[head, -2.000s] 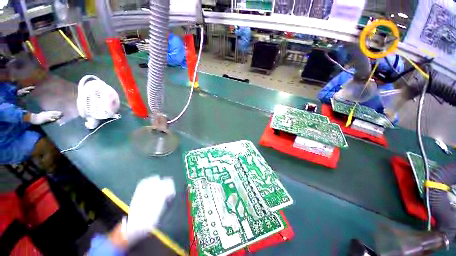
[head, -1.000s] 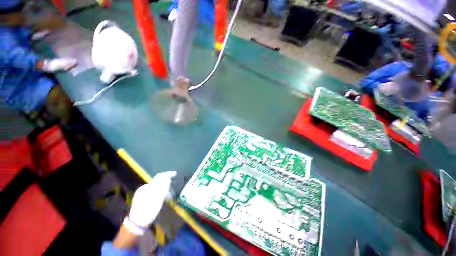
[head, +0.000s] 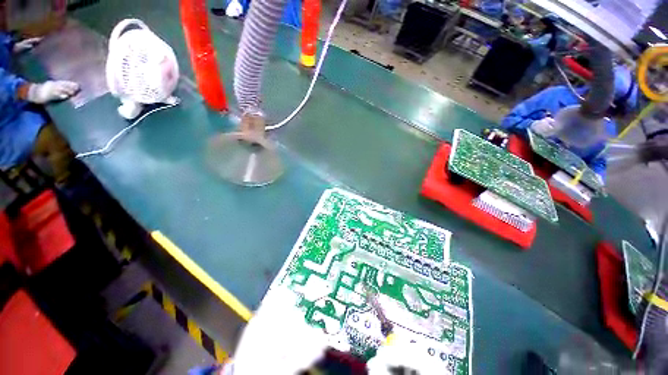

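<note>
A green circuit board point(head: 399, 275) with silvery-white solder areas lies in front of me at bottom centre, its solder side up. My left hand point(head: 275, 340), in a white glove, is at the board's near left edge; its fingers blend into the board, so its grip is unclear. My right hand point(head: 414, 357), in a white glove and cut off by the bottom edge, holds a thin dark soldering iron point(head: 379, 311) with a yellow part. The iron's dark tip is over the middle of the board. A dark, unclear shape lies between the hands.
A round extraction hood point(head: 245, 161) on a ribbed hose stands beyond the board. A white fan point(head: 143, 69) with a cord is at left. Boards on red carriers point(head: 476, 201) stand at right. Yellow tape point(head: 201, 275) marks the bench edge. Other people in blue sit left and far right.
The board has turned since the first frame. My left hand has moved right, onto the board's near left edge. My right hand has come into view with the soldering iron over the board.
</note>
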